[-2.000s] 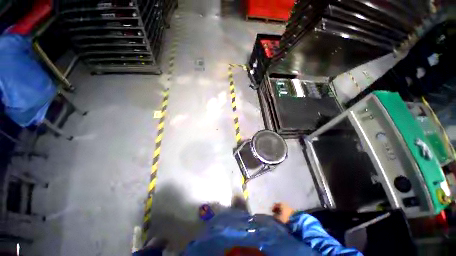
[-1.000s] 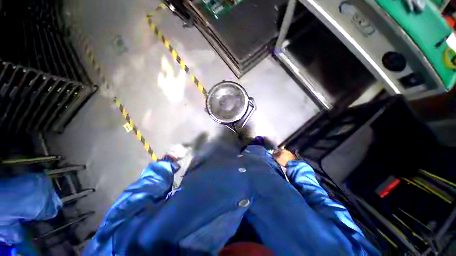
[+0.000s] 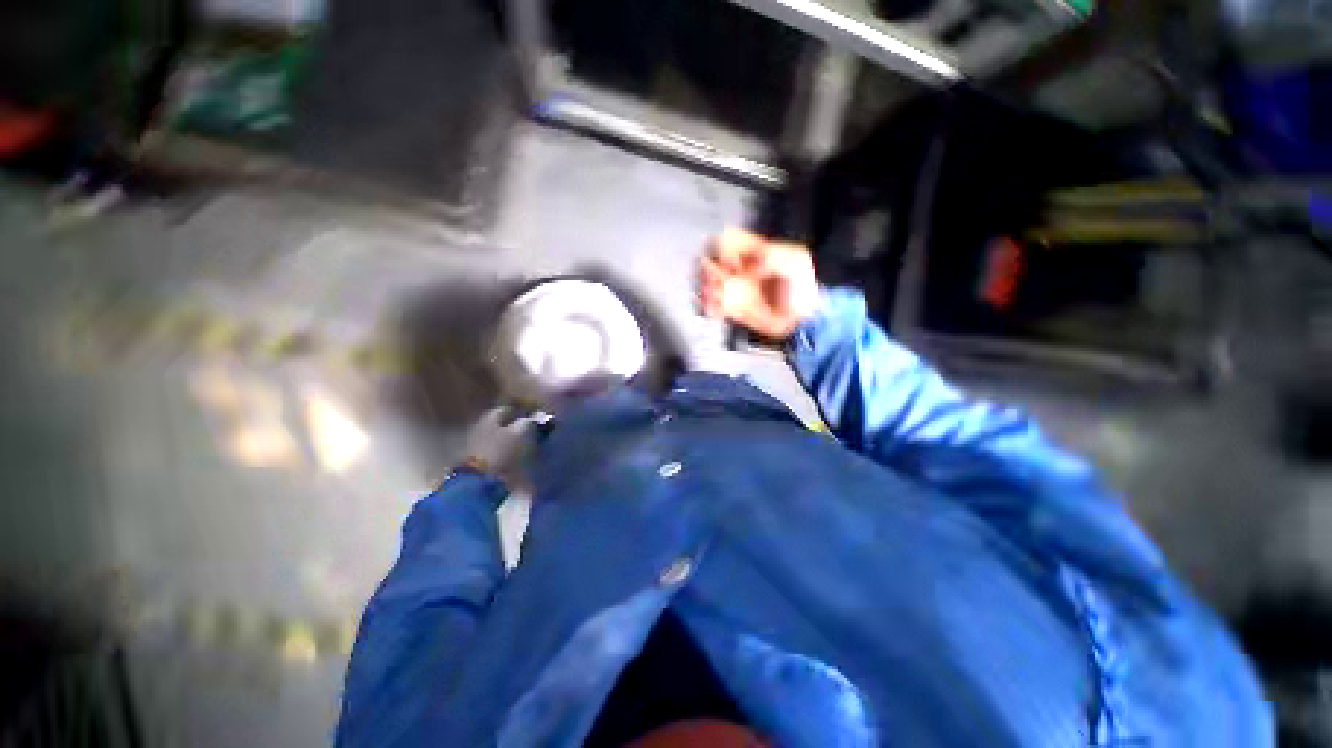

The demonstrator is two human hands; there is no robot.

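The round-seat metal stool [image 3: 570, 336] is right in front of my body, its seat bright and blurred. My left hand [image 3: 504, 443], pale and apparently gloved, hangs low beside the stool's near left edge; its fingers are blurred. Whether it touches the stool or holds anything cannot be told. My right hand [image 3: 760, 282] is bare and raised to the right of the stool, with its fingers curled. It is blurred, and no object shows clearly in it.
A machine frame with a metal rail [image 3: 657, 142] stands ahead. A dark stack with a green board [image 3: 241, 91] is at the upper left. Dark shelving with yellow bars [image 3: 1125, 212] and a red item [image 3: 1004, 272] is at the right. Blurred floor tape [image 3: 219, 333] runs at the left.
The view has turned right, towards the machine and the dark shelving. My right hand has risen away from my side. My left hand stays low, now close to the stool.
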